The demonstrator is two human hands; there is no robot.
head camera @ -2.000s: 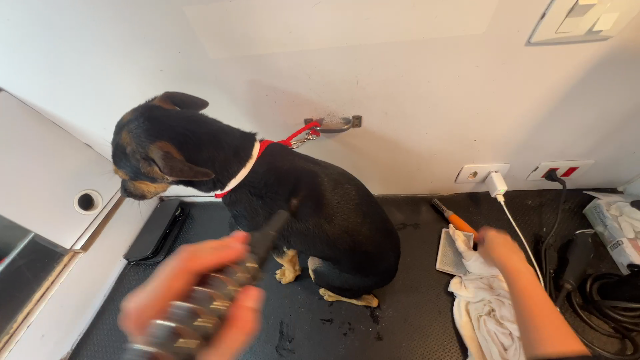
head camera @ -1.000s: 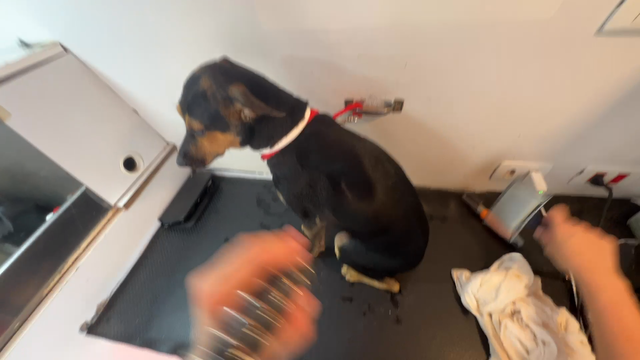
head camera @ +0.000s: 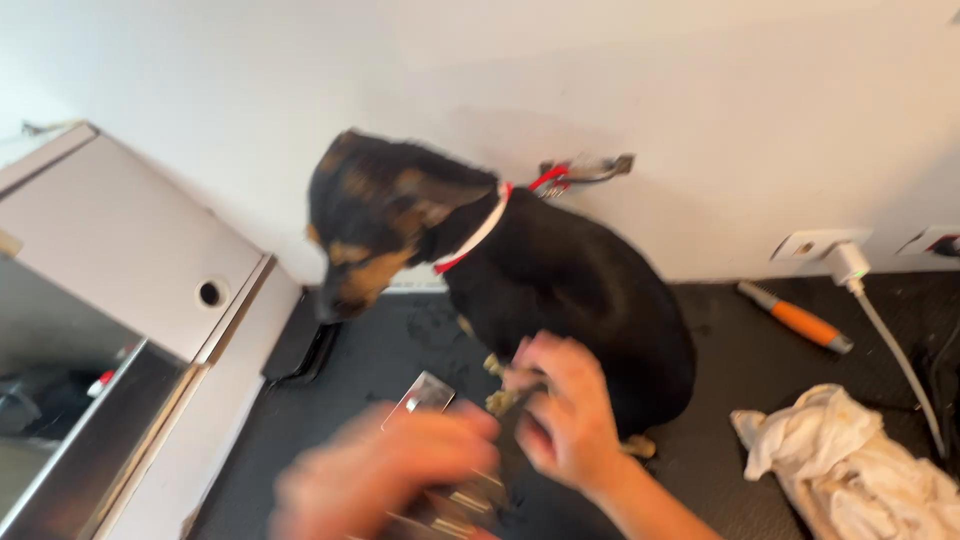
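Observation:
A black and tan dog (head camera: 577, 285) with a white and red collar (head camera: 480, 232) sits on the black mat, its head lowered to the left. My left hand (head camera: 390, 465), blurred, is closed around a dark, metallic-striped hair clipper (head camera: 457, 510). In front of the dog, my right hand (head camera: 566, 412) curls its fingers at the clipper's dark front end; blur hides what they pinch. A small, shiny flat case or plate (head camera: 427, 394) lies just beyond my left hand. An orange-handled grooming tool (head camera: 802, 324) rests near the wall.
A crumpled pale cloth (head camera: 840, 450) lies at the right. A white charger (head camera: 847, 262) with its cable is plugged into the wall. The red leash (head camera: 551, 176) runs to a wall bracket (head camera: 622, 165). At the left are a black case (head camera: 296, 349) and a white cabinet (head camera: 150, 225).
My right hand has come from beside the orange-handled tool to my left hand. The pale box seen near that tool has left that spot. The dog's head is lower.

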